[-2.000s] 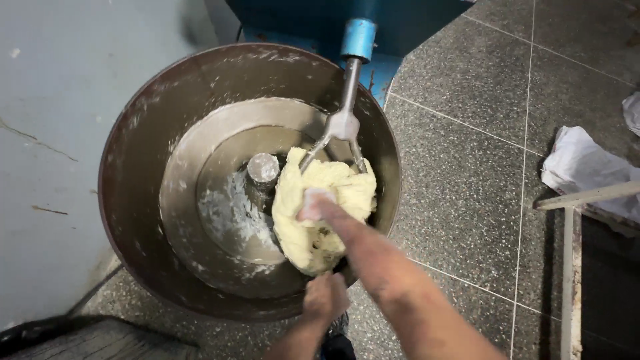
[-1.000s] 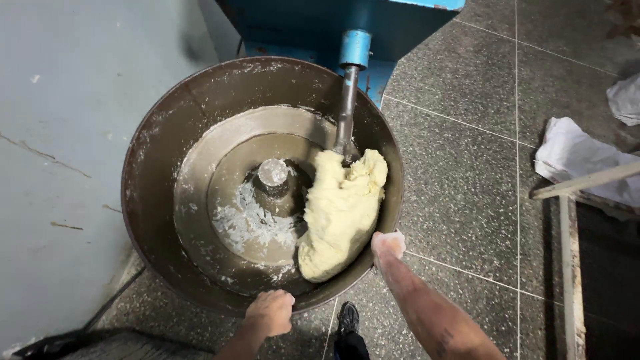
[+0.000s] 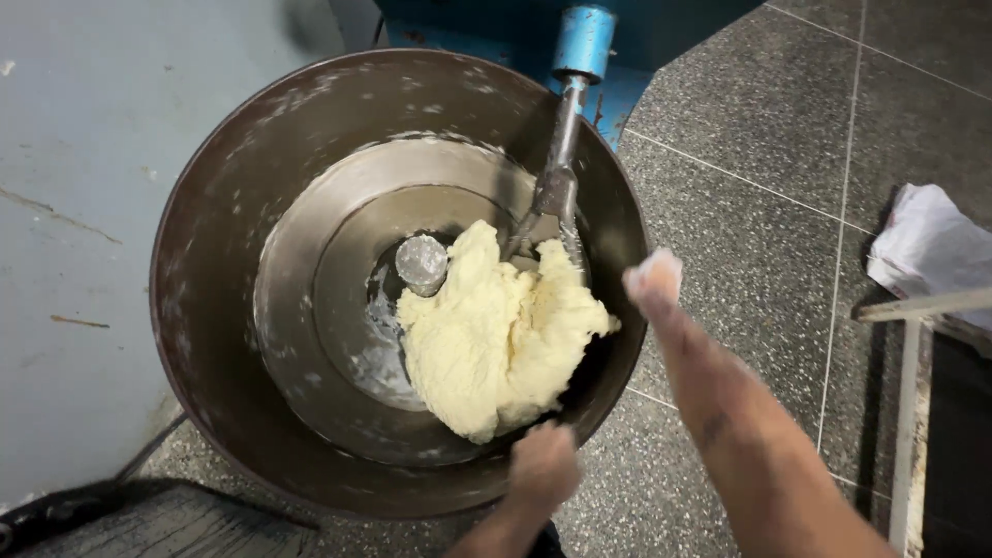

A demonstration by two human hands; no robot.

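Observation:
A large lump of pale yellow dough (image 3: 480,341) lies in the right part of a round metal mixer bowl (image 3: 209,310), against the centre post (image 3: 421,262). The forked metal mixing arm (image 3: 559,182) reaches down from the upper right, its prongs partly hidden by the dough. My left hand (image 3: 544,465) is at the bowl's near rim, fingers curled; whether it grips the rim cannot be told. At the bowl's right rim is my right hand (image 3: 656,280), with whitish dough or flour on its fingers. It is blurred, and its finger posture is unclear.
The blue mixer body (image 3: 496,39) stands behind the bowl. A grey painted surface (image 3: 85,232) fills the left side. To the right are a speckled tiled floor (image 3: 744,232), a white cloth or bag (image 3: 922,240) and a worn metal frame (image 3: 911,434).
Two seconds ago my right hand was on the dough; now it is at the right rim. The dough has changed shape and spread toward the centre post since one second ago.

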